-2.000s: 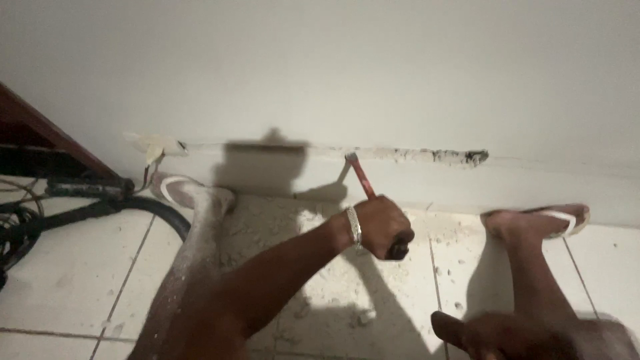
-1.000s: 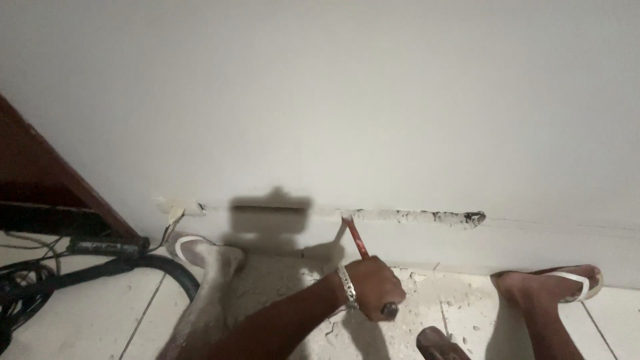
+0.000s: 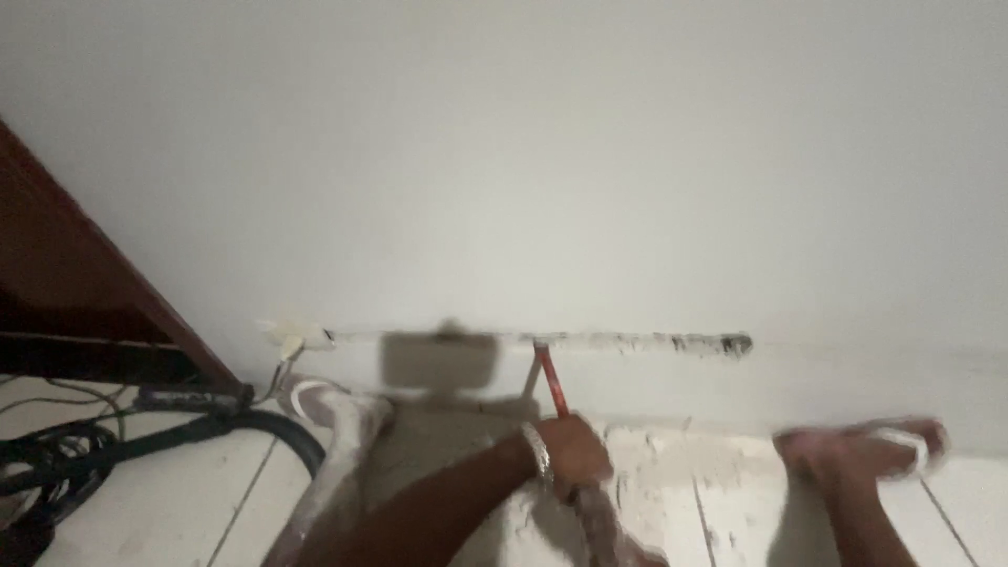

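Observation:
My left hand (image 3: pixel 579 457), a chain bracelet at its wrist, is closed around a red-shafted chisel (image 3: pixel 553 378). The chisel's tip touches the lower wall at a long, narrow groove (image 3: pixel 630 341) with rough, dark patches at its right end. Close behind the chisel's rear end is a blurred brownish shape, with part of my right hand (image 3: pixel 630 547) at the bottom edge. Whether that shape is a tool or part of the hand cannot be told.
A pale fitting (image 3: pixel 295 335) with wires sits at the groove's left end. Dark red furniture (image 3: pixel 79 252), a black hose (image 3: pixel 173 433) and coiled cables (image 3: pixel 71 449) lie left. My feet in white flip-flops stand either side, on white tiles (image 3: pixel 236 472) with dust and debris.
My right hand has come leftward, close behind the chisel's rear end. My left hand keeps hold of the chisel, its tip still at the groove. The view has shifted.

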